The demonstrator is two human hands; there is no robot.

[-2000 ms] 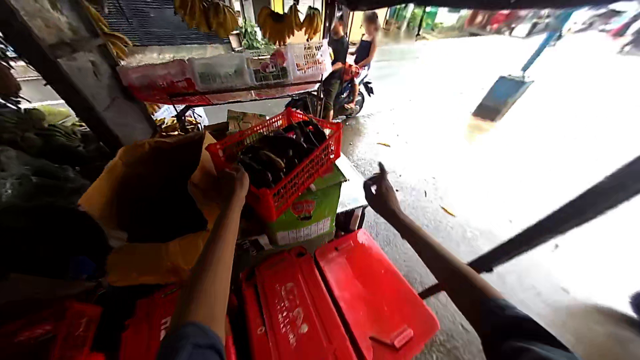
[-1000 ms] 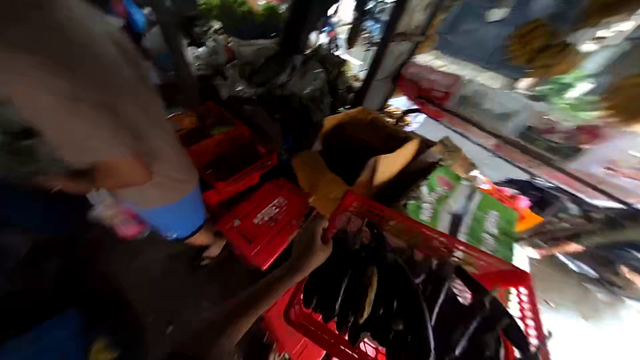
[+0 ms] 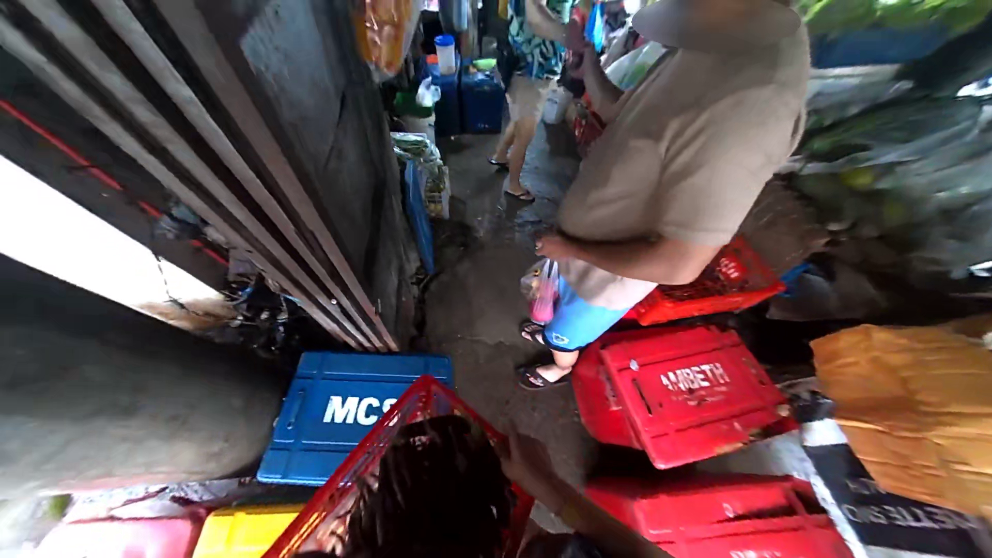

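Observation:
A red plastic crate (image 3: pixel 457 403) filled with dark, long produce, perhaps eggplants, is tilted at the bottom centre, close to my body. My right hand (image 3: pixel 521 457) grips its right side near the far corner, with the forearm running down to the lower right. My left hand is out of sight. Beyond the crate's left side lies a blue plastic box lid (image 3: pixel 356 411) with white lettering. Red lidded boxes (image 3: pixel 697 391) stand to the right of my hand.
A person in a tan shirt (image 3: pixel 682 139) stands just ahead, holding a plastic bag (image 3: pixel 542 291). Another person is farther along the wet walkway (image 3: pixel 480 287). A shuttered wall (image 3: pixel 325 139) rises left; brown paper (image 3: pixel 914 411) lies right, and a yellow lid (image 3: pixel 244 531) lower left.
The view has swung far round from the street to the walkway. The crate, earlier resting on a green carton, has been carried away from it and now lies close before me.

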